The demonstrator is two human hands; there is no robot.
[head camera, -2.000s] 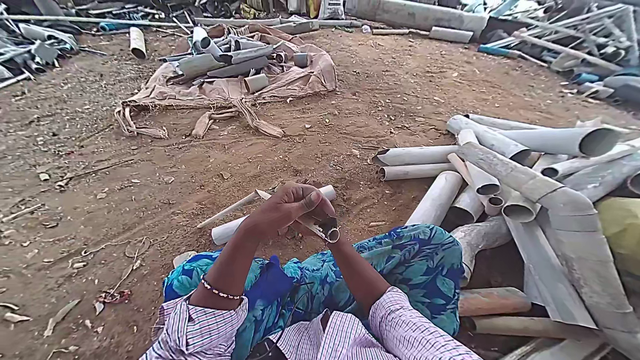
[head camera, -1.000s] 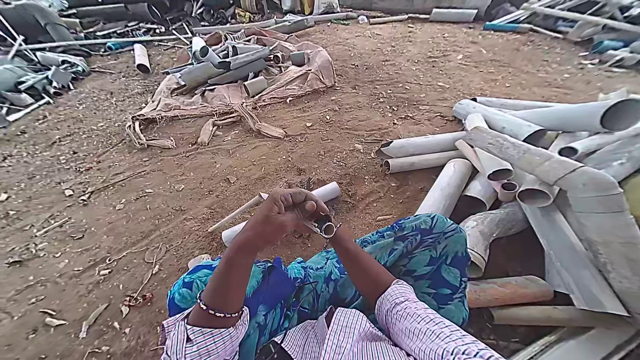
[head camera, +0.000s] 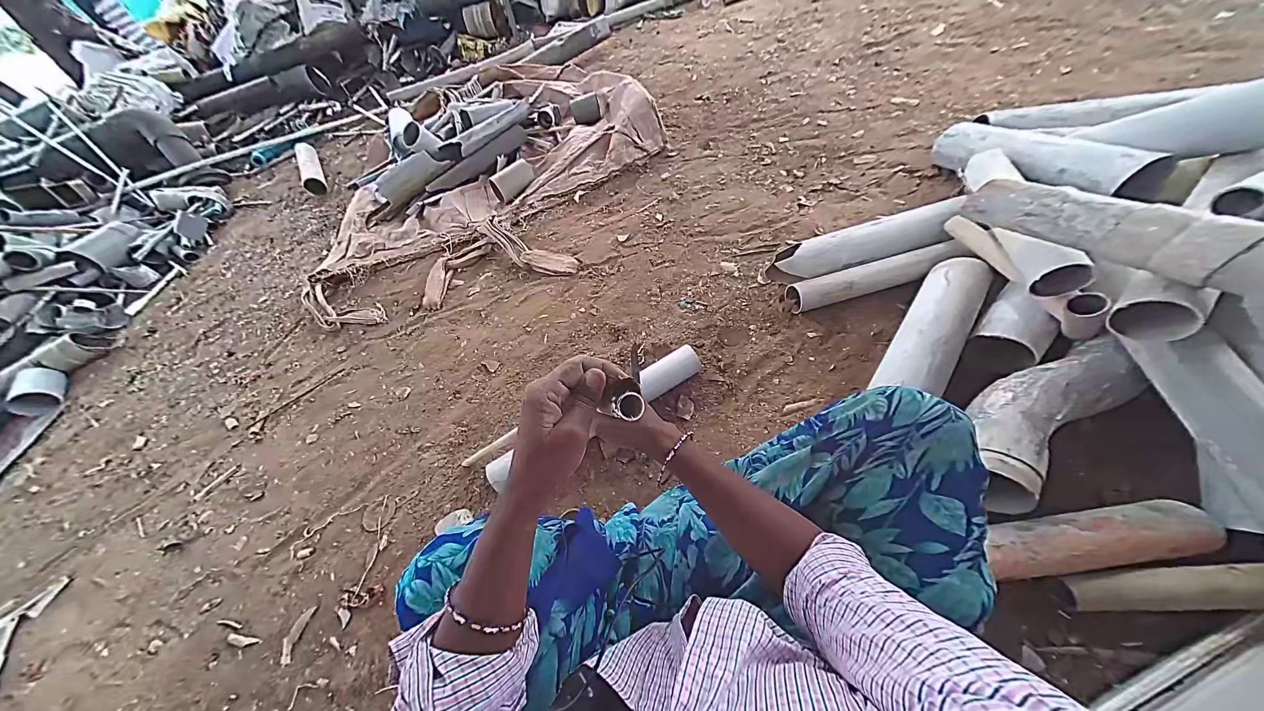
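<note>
In front of my lap my left hand (head camera: 560,415) and my right hand (head camera: 639,427) meet around a short piece of pipe (head camera: 627,405), whose round open end faces me. The fingers of my left hand are bent against its left side. My right hand wraps it from below and the right, partly hidden. A thin dark piece (head camera: 635,361) sticks up just beyond the pipe; I cannot tell what it is. Behind my hands a white plastic pipe (head camera: 671,371) lies on the soil, partly covered by them. A thin pale stick (head camera: 490,447) lies beside its near end.
Grey pipes (head camera: 923,326) and a bent pipe fitting (head camera: 1052,405) are heaped at the right, close to my knee. Ahead, a torn woven sack (head camera: 632,128) lies under more pipe pieces (head camera: 484,158). A scrap heap (head camera: 99,247) spreads along the left. Reddish and tan pipes (head camera: 1106,538) lie at lower right.
The view has tilted and swung left. My hands stay together around the small pipe piece, with its open end now turned more toward me.
</note>
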